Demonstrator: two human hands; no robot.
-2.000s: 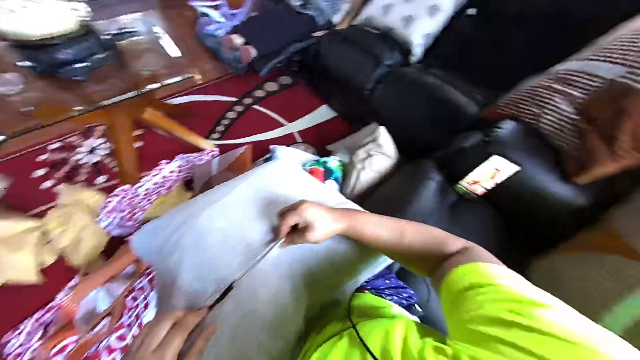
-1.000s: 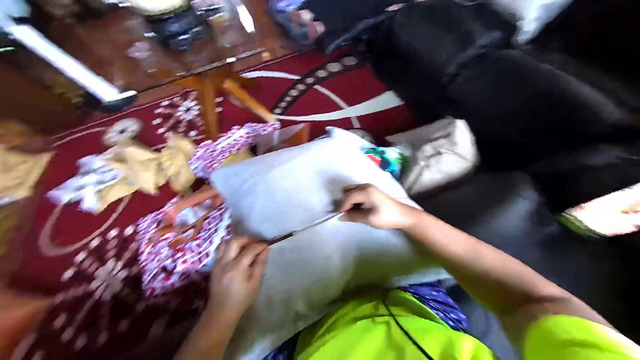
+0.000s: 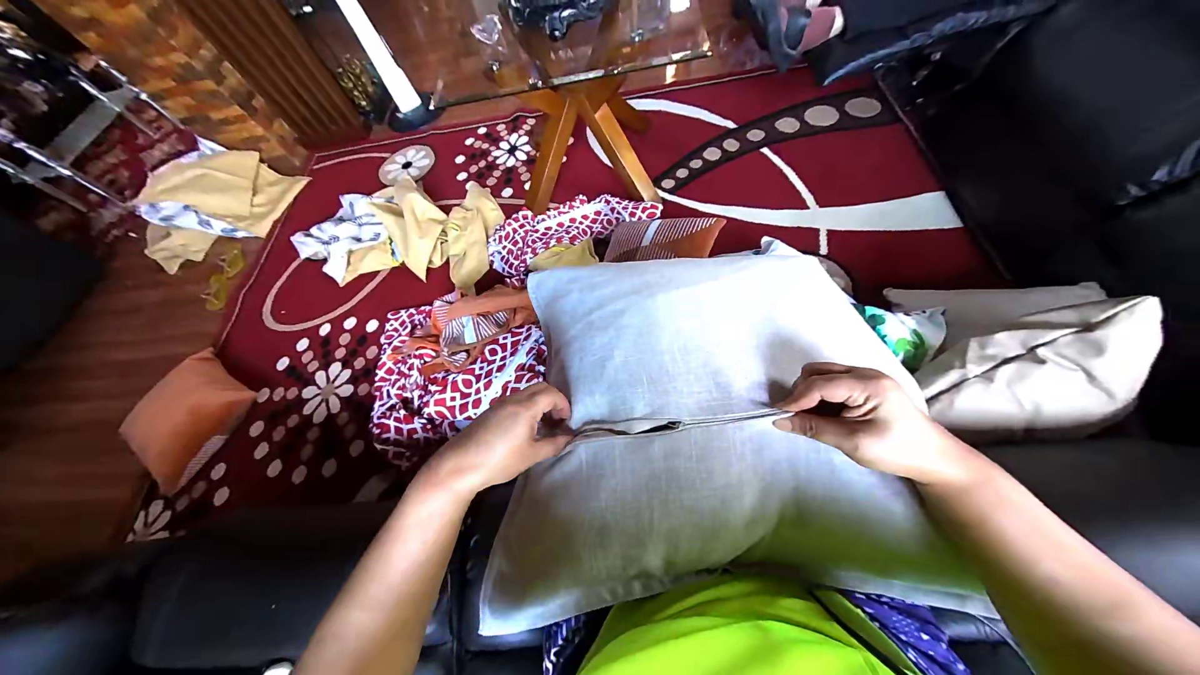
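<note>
A light grey cushion in a fabric cover [image 3: 694,337] lies across my lap. A zipper [image 3: 671,427] runs across its middle, with a narrow dark gap on the left part and the slider near the centre. My left hand [image 3: 516,431] pinches the left end of the zipper seam between thumb and fingers. Toward the seam's right end, the thumb and forefinger of my right hand [image 3: 853,417] hold the zipper edge. The cushion bulges under the cover on both sides of the seam.
Red-and-white patterned cloth [image 3: 478,389], tan cloths [image 3: 412,225] and an orange cushion [image 3: 187,417] lie on the floor and red rug [image 3: 872,155]. A glass-topped table with wooden legs [image 3: 558,150] stands ahead. Beige cushions [image 3: 1050,366] rest at right, by the black sofa [image 3: 1116,469].
The view has swung left, showing more floor. Both hands remain at the zipper seam, now gripping it near its two ends, farther apart across the cushion.
</note>
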